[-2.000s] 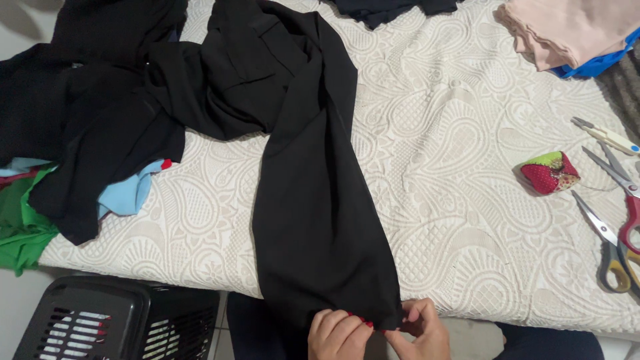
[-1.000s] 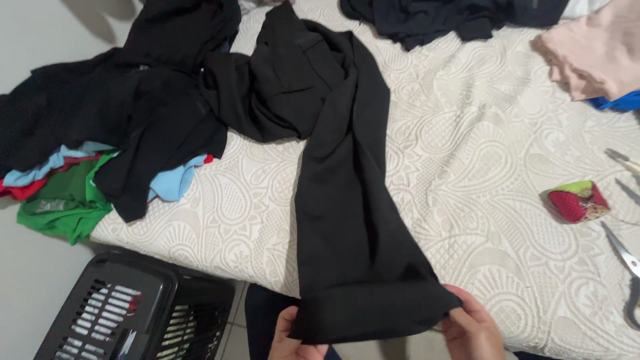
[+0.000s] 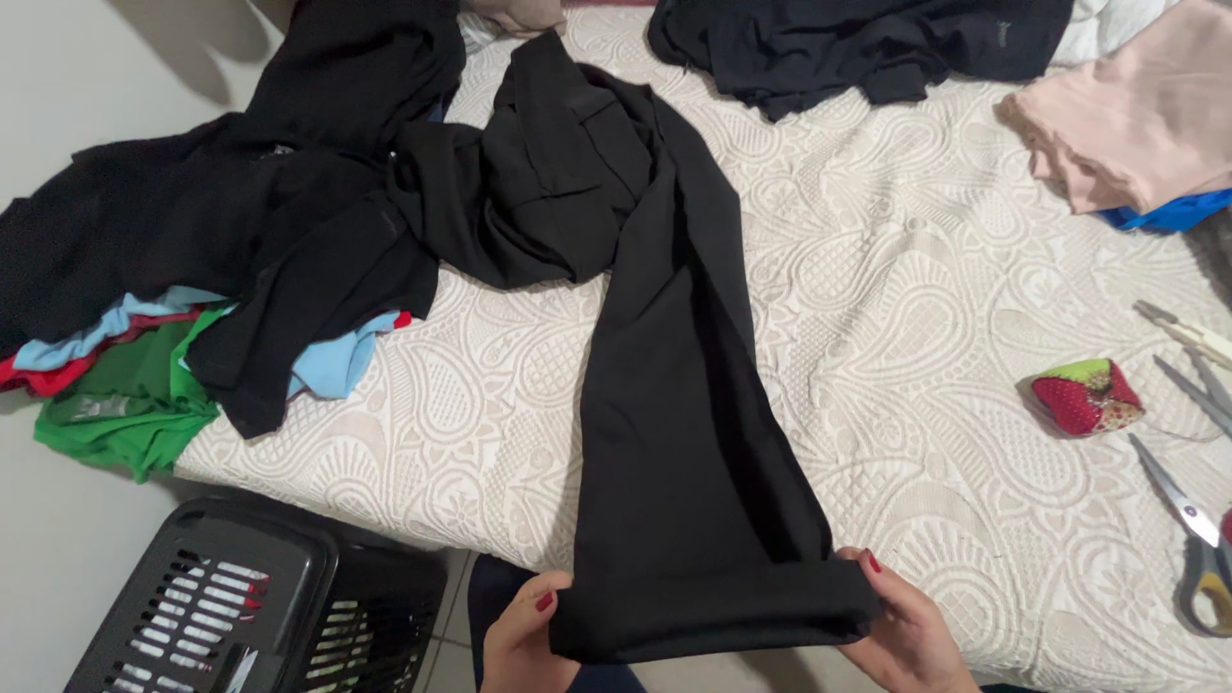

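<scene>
Black trousers (image 3: 674,414) lie on a cream paisley-patterned cloth, with one leg stretched toward me over the near edge. The leg's end is turned up into a wide cuff (image 3: 712,608). My left hand (image 3: 525,630) grips the cuff's left corner, thumb on top and fingers under the fabric. At the cuff's right corner, my right hand (image 3: 900,626) holds the cloth, its fingers mostly behind it. The waist part of the trousers lies bunched farther off. A patchwork pincushion (image 3: 1088,397) sits to the right.
Piled black garments (image 3: 192,212) lie at left over green cloth (image 3: 135,395) and light blue cloth. Scissors (image 3: 1179,496) rest at right. Beige folded fabric (image 3: 1136,115) is at upper right, dark clothing (image 3: 857,43) at the top. A black plastic basket (image 3: 318,539) stands below the left edge.
Two seconds ago both hands were close together at the leg's lower right corner. My left hand has moved left to the other corner, and a wide turned-up cuff now shows.
</scene>
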